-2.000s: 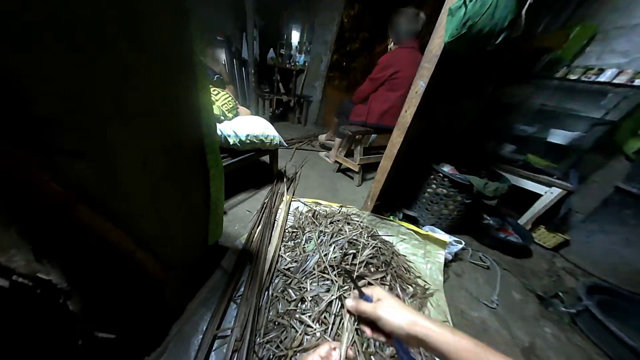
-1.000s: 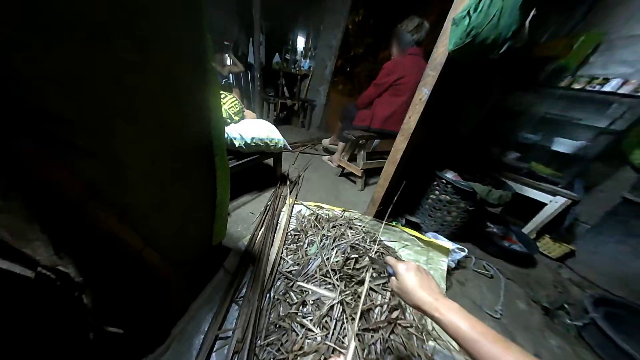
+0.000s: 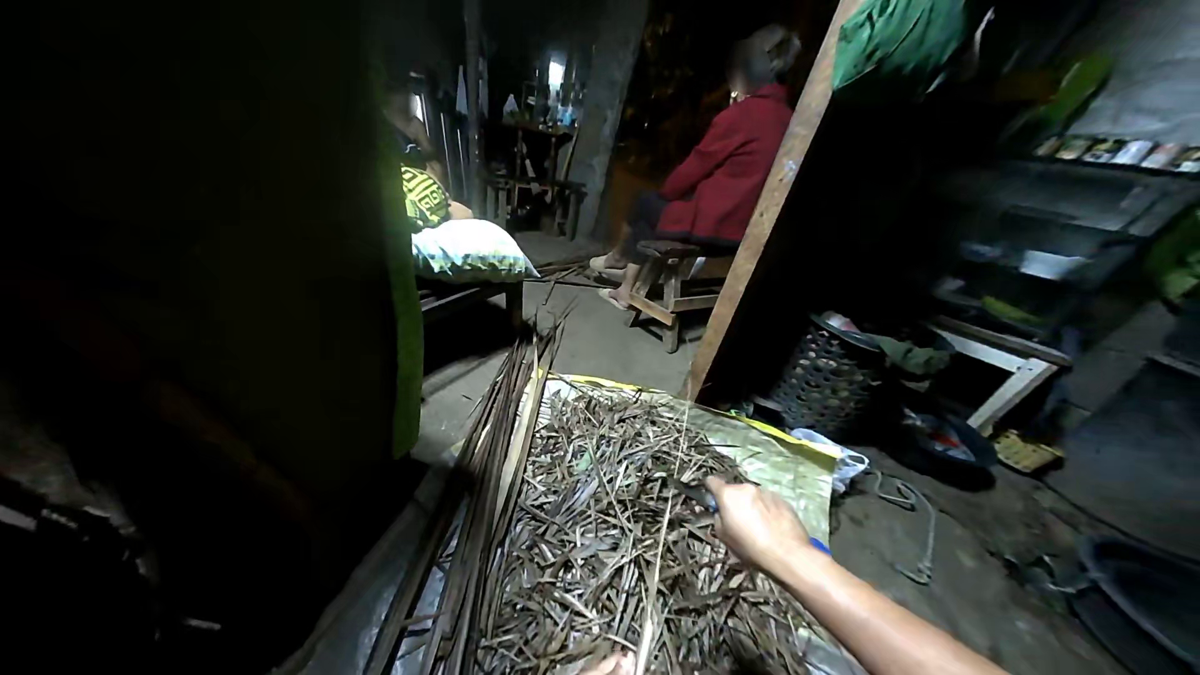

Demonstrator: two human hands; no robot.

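My right hand (image 3: 764,525) is closed around a blue-handled cutting tool (image 3: 698,494), whose dark blade points left over the pile; the exact kind of tool is unclear. At the bottom edge, my left hand (image 3: 611,664) shows only in part and grips a thin, pale strip (image 3: 659,562) that rises past the blade. Whether blade and strip touch cannot be told. Below both hands, a heap of short, dry leaf or stalk pieces (image 3: 591,525) covers a yellow-edged sheet (image 3: 778,459). Long dry strips (image 3: 487,469) lie in a bundle along the heap's left side.
A wooden post (image 3: 769,206) rises beyond the sheet. A person in a red jacket (image 3: 731,169) sits on a wooden stool (image 3: 670,281); another sits behind a pillow (image 3: 473,251) at left. On the right are a woven basket (image 3: 827,375), a rope (image 3: 923,525) and a dark basin (image 3: 1134,600).
Between two seconds and one second ago, my right hand with the tool moved away from my left hand, up and right. It is still apart from it now.
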